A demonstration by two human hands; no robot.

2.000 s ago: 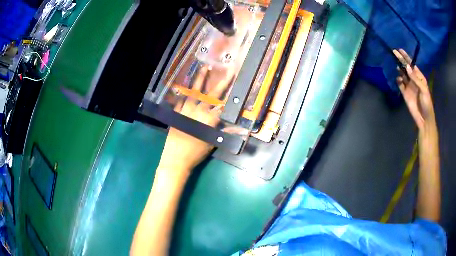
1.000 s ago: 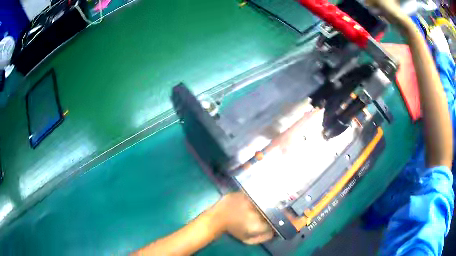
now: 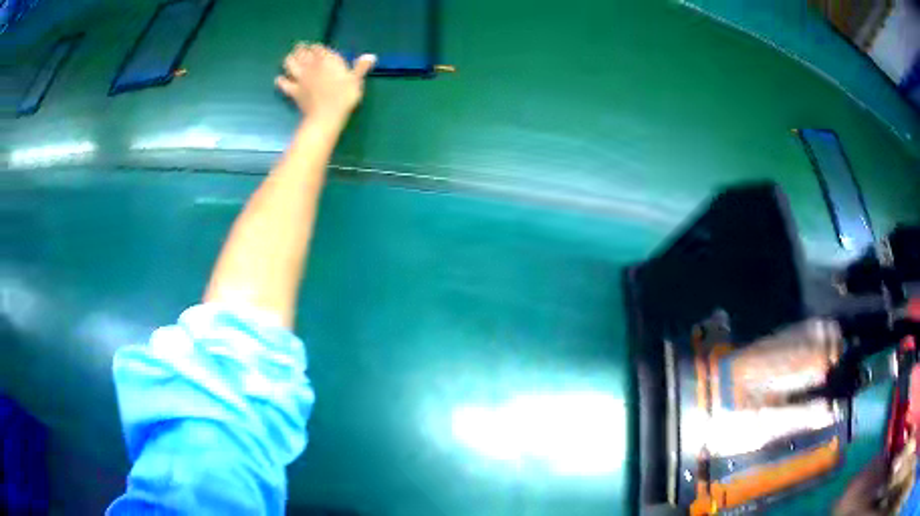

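Note:
My left hand (image 3: 321, 83) is stretched out over the green bench, fingers apart, with its thumb at the near left corner of a dark-bordered touch panel (image 3: 388, 40). A small gold flex tail (image 3: 444, 69) sticks out at that panel's near right corner. The black clamp fixture (image 3: 714, 267) stands at the lower right, its clear plate (image 3: 787, 375) and orange strip (image 3: 782, 479) showing. My right hand (image 3: 866, 496) is blurred and cut off by the edge, seemingly around the red clamp handle (image 3: 901, 403).
Two more dark-bordered panels (image 3: 161, 45) (image 3: 48, 76) lie at the far left of the bench (image 3: 454, 302). Another panel (image 3: 835, 186) lies behind the fixture at the right. A seam runs lengthwise across the mat.
My left hand has left the fixture's side and reached out to the panel. The view has swung left, putting the fixture at the lower right. My right hand now shows only at the edge.

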